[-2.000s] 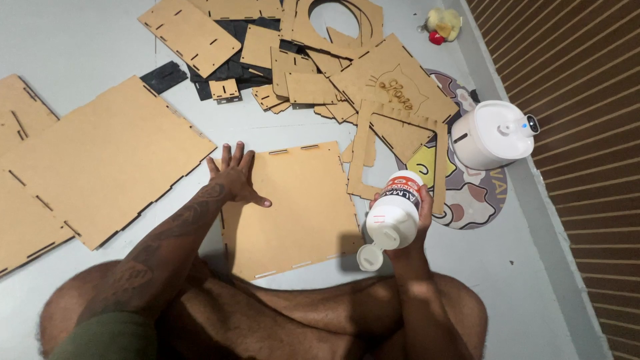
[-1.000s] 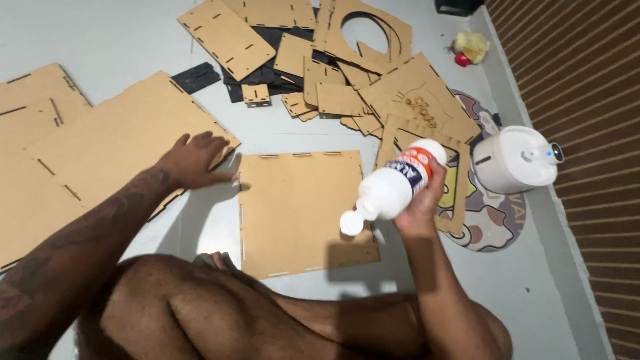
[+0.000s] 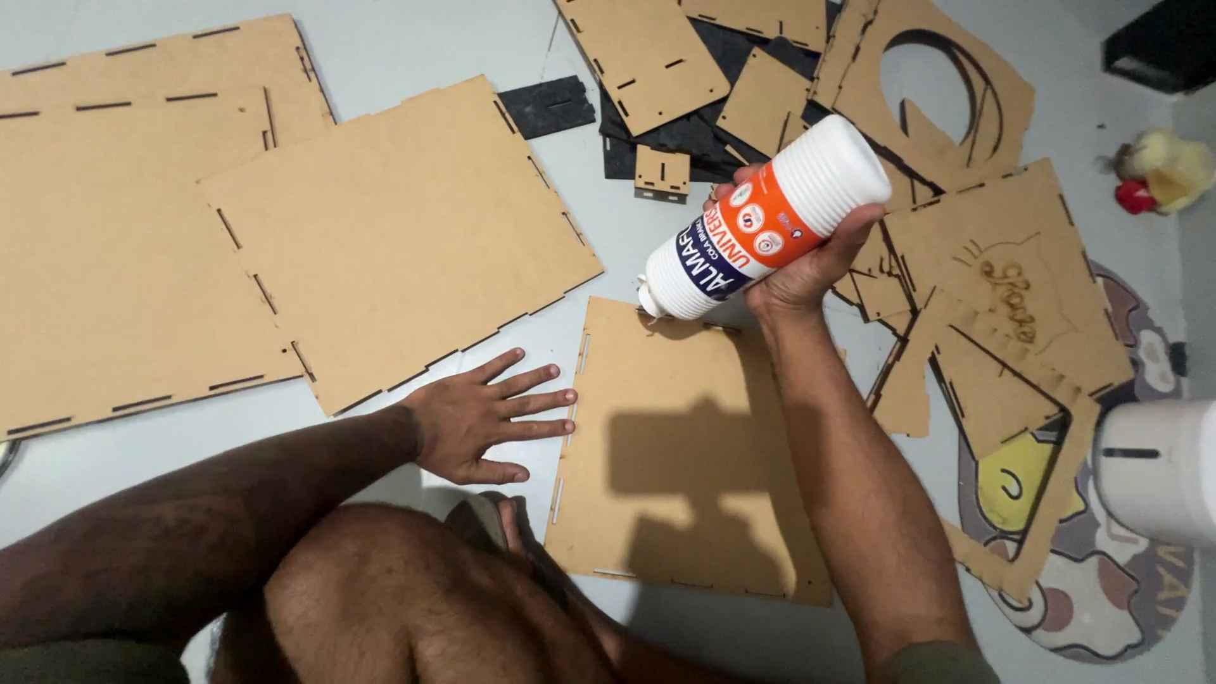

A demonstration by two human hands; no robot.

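Note:
My right hand (image 3: 807,261) is closed around a white plastic bottle of glue (image 3: 769,214) with an orange and blue label. The bottle is tilted, its spout end pointing down and left over the far edge of a slotted fiberboard panel (image 3: 684,380) on the floor. Whether the spout touches the panel is hard to tell. Spread fingers of my left hand (image 3: 494,418) reach the panel's left edge, with nothing held. A shadow lies across the panel.
Large slotted panels (image 3: 399,237) overlap at the left. Beyond my right hand lie a small fiberboard box (image 3: 662,173), black pieces (image 3: 546,106), a panel with a round cutout (image 3: 997,95) and an open frame (image 3: 1069,475). A white container (image 3: 1154,470) stands on a patterned mat (image 3: 1092,608).
The bottle in my right hand has moved from the panel's near right part to its far edge. My left hand, on the panel's upper left two seconds ago, is now lower at its left edge.

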